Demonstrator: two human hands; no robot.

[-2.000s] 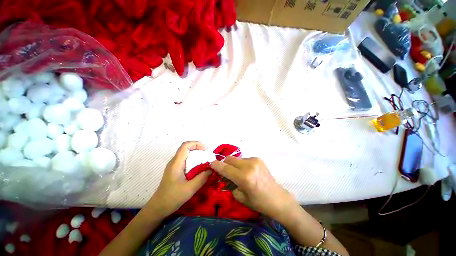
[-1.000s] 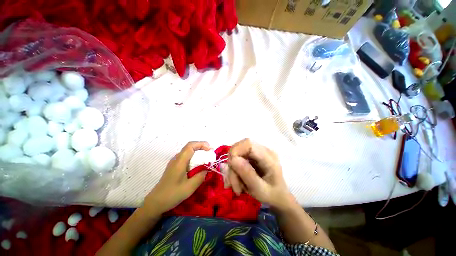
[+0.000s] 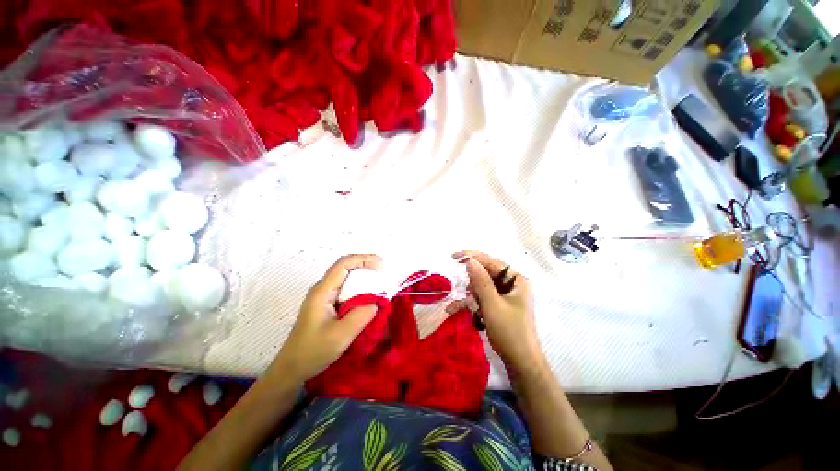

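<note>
A red plush piece lies over my lap and the table's near edge. My left hand grips its upper left part together with a white ball. My right hand is to the right of it, with white thread running between its fingertips and the ball. A small dark metal item, perhaps snips, shows in the right hand. No needle can be made out.
A clear bag of white balls lies at left. Red pieces are heaped behind, beside a cardboard box. A metal holder, an amber-handled tool and a phone are at right.
My right hand has moved right, away from the ball, and the thread is drawn out straighter. More of the red plush shows between the hands. The left hand still holds ball and plush.
</note>
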